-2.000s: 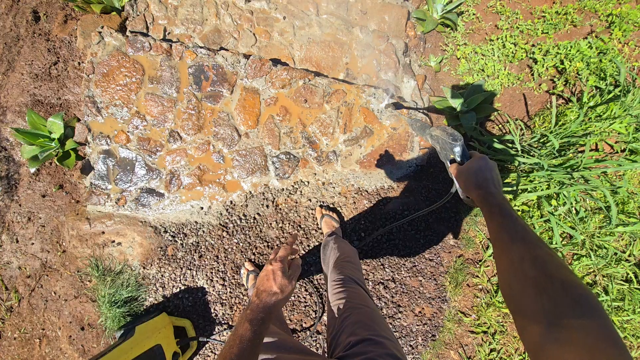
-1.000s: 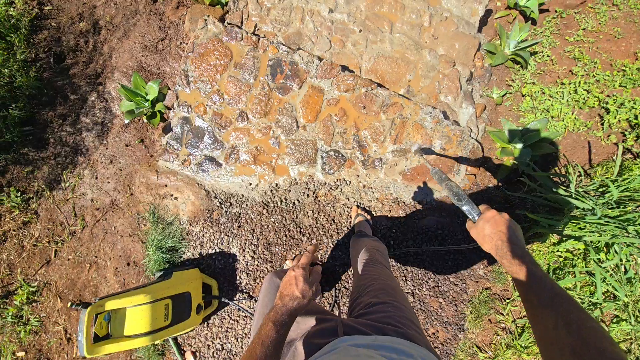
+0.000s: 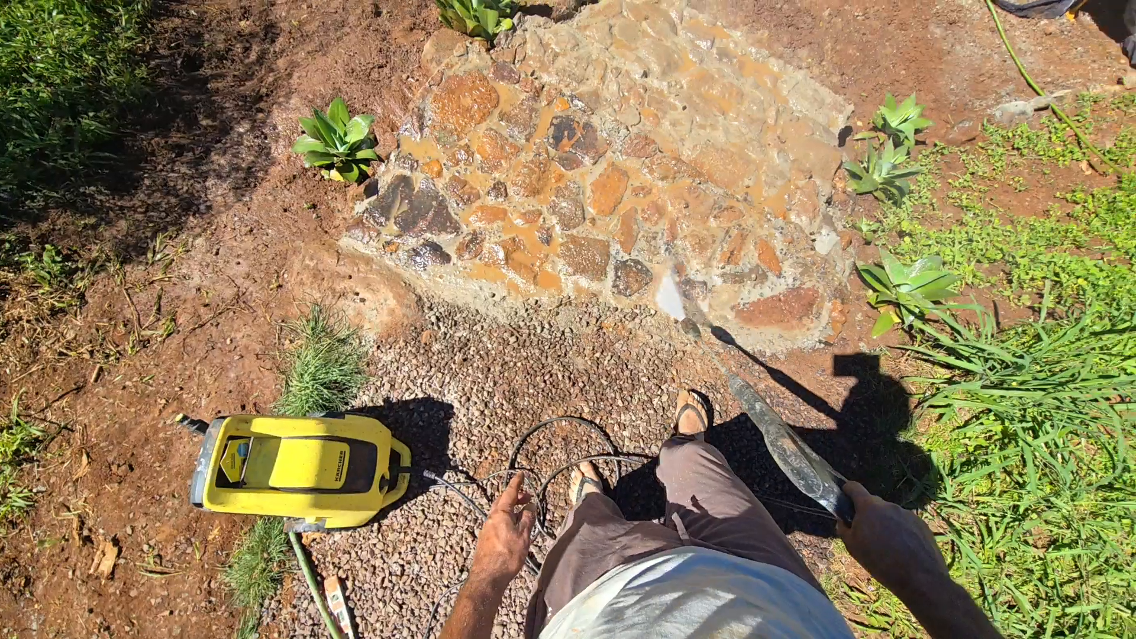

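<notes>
My right hand (image 3: pixel 883 532) grips the rear end of a pressure washer lance (image 3: pixel 777 439), which points up and left. White spray (image 3: pixel 670 297) leaves its nozzle at the lower edge of a wet stone-and-mortar slab (image 3: pixel 608 191). Muddy orange water lies between the stones. My left hand (image 3: pixel 506 532) holds nothing and hangs over the gravel with its fingers apart, near a black hose (image 3: pixel 564 419) looped on the ground. A yellow Kärcher pressure washer (image 3: pixel 311 469) lies to the left of my left hand.
Gravel (image 3: pixel 426 355) lies around my sandalled feet. Succulents (image 3: pixel 337 142) grow left of the slab, with more succulents (image 3: pixel 905 284) and long grass (image 3: pixel 1029 417) on the right. A green hose (image 3: pixel 306 568) runs down from the washer. Another green hose (image 3: pixel 1047 98) crosses the upper right.
The lance has swung from the slab's right end toward the middle of its lower edge, and white spray now shows at the nozzle. The view has shifted, showing the whole washer.
</notes>
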